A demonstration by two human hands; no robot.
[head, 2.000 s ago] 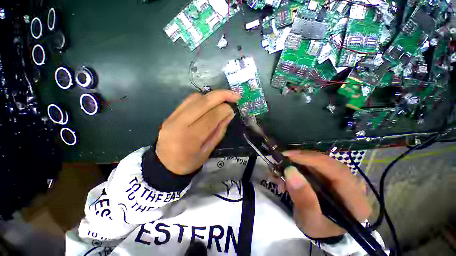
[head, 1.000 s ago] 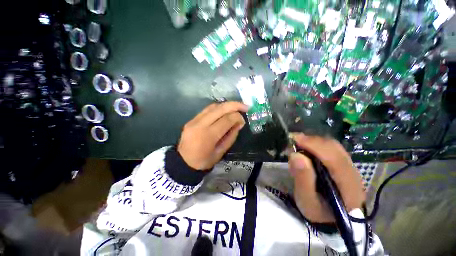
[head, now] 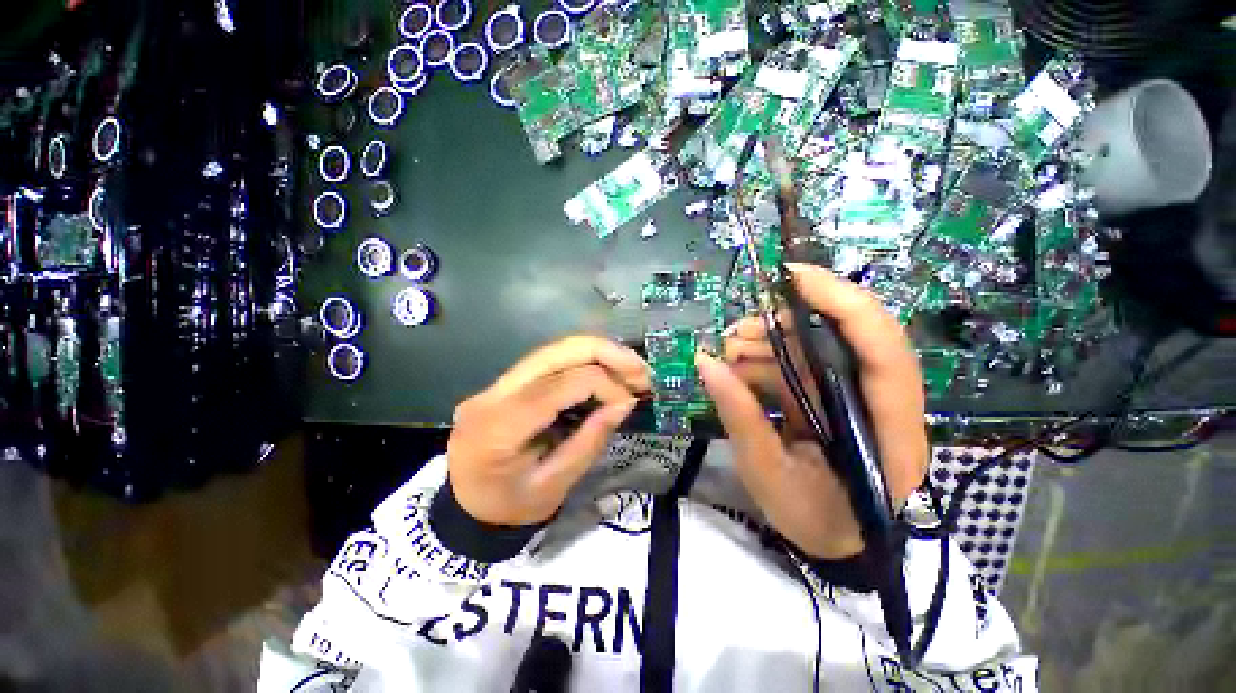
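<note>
A green circuit board (head: 682,355) lies before my body near the bench's front edge. My left hand (head: 540,427) holds its left edge with the fingertips. My right hand (head: 830,427) is closed around the black soldering iron (head: 857,454) and slim tweezers (head: 763,278). Its thumb and a finger are at the board's right edge. The iron tip and tweezer points are directed up and away, over the heaped boards (head: 888,203). Whether my left hand also pinches a wire cannot be told.
Pale-ringed black discs (head: 411,306) are scattered left and at the back. Another board (head: 620,192) lies above the worked one. A shiny black tray (head: 136,311) is far left. A white cup (head: 1152,146) and a black round grille (head: 1109,20) are at the right rear. A perforated tray (head: 992,508) is below right.
The view has shifted. My right hand has moved up beside the board, and the iron and tweezers now point away from it. The board shows a mostly green face instead of its large white patch.
</note>
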